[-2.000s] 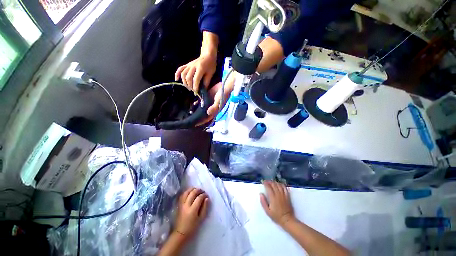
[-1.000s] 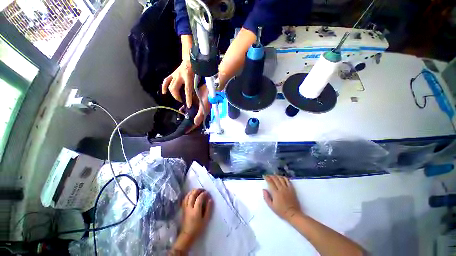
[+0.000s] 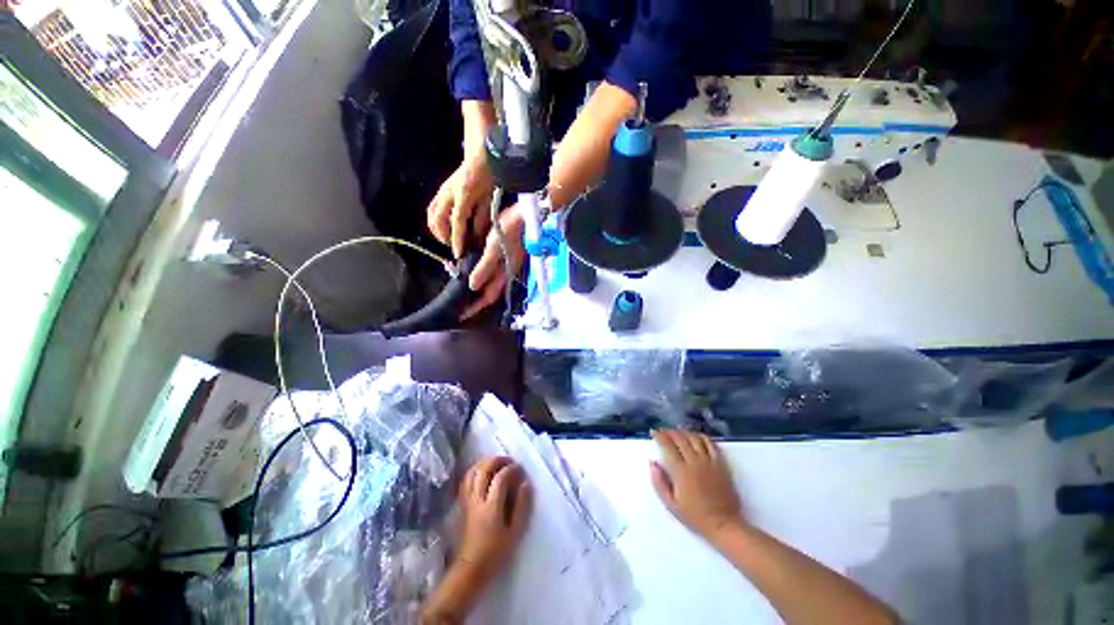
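Note:
My left hand (image 3: 492, 503) rests on the edge of the stacked white cut pieces (image 3: 556, 525), beside the plastic bags. Its fingers are slightly bent and it holds nothing. My right hand (image 3: 700, 485) lies palm down on the white tabletop (image 3: 782, 488), near its far edge. Its thumb and fingers are apart and it is empty. The stack has several loose, overlapping layers that fan toward the tabletop.
Crumpled clear plastic bags (image 3: 403, 501) and a white box (image 3: 202, 430) lie left. Another person's hands (image 3: 470, 226) hold a black band (image 3: 434, 305) with a white cord. Thread cones (image 3: 629, 183) stand on the facing machine table (image 3: 806, 305).
The view has shifted, moving the facing station in the picture. My hands stay resting in nearly the same places. The other person's hands still hold the black band, now tilted differently.

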